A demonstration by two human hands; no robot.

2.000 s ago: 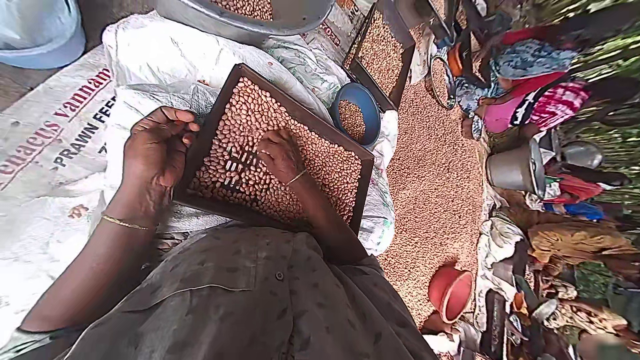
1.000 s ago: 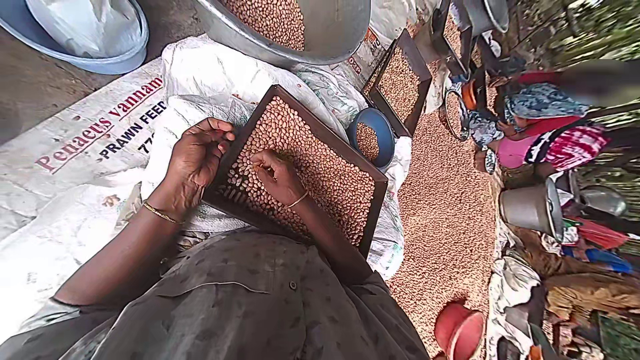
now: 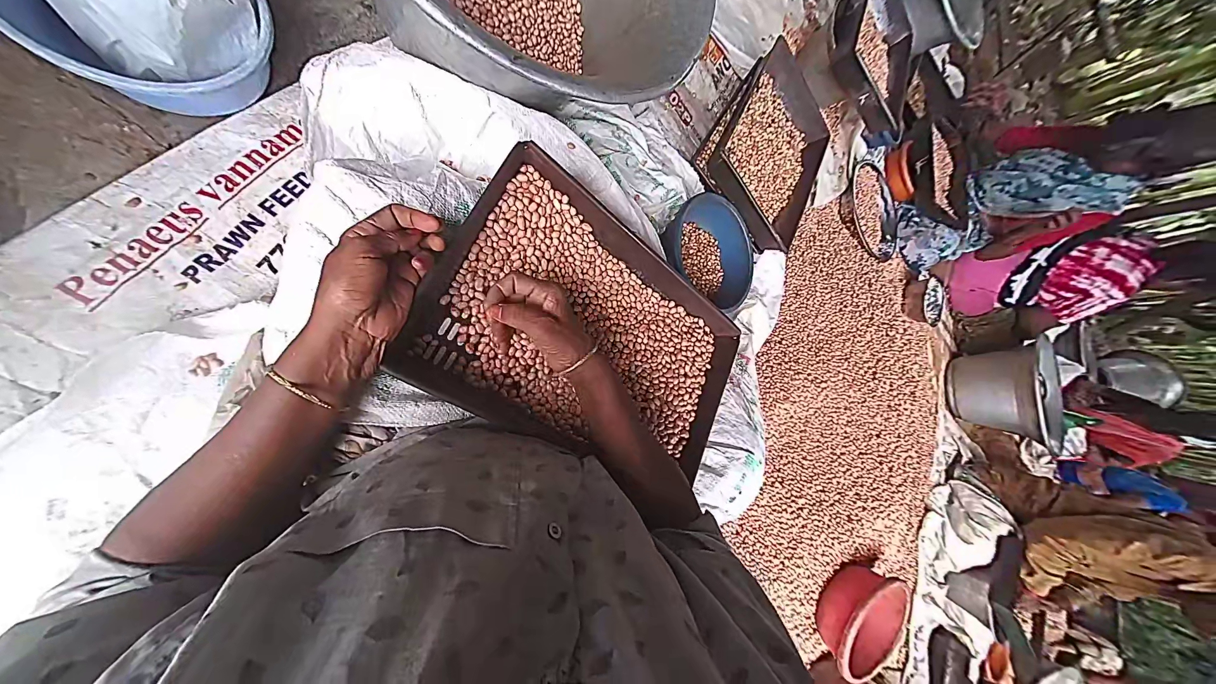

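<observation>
A dark rectangular sieve tray (image 3: 724, 332) rests tilted across my lap, filled with pinkish-brown peanut kernels (image 3: 608, 313). Slots in its base show at the lower left corner. My right hand (image 3: 537, 318) is over the kernels, fingers curled and touching them; whether it pinches any is hidden. Just beyond the tray's left rim, my left hand (image 3: 375, 275) is raised with its fingertips bent together, and I cannot tell if something is between them. Beyond the far rim stands a blue bowl (image 3: 736, 256) holding some kernels.
A large metal basin (image 3: 655, 57) with kernels is at the top, a light blue tub (image 3: 223, 90) at upper left. More trays (image 3: 807, 152) stand beyond. Kernels (image 3: 836, 380) spread over the ground at right, with a red bucket (image 3: 860, 608), a metal bucket (image 3: 997, 385) and other people (image 3: 1035, 256).
My right hand has shifted over the kernels in the tray. Fewer slots of the tray's base show than two seconds ago. The left hand stays raised by the rim.
</observation>
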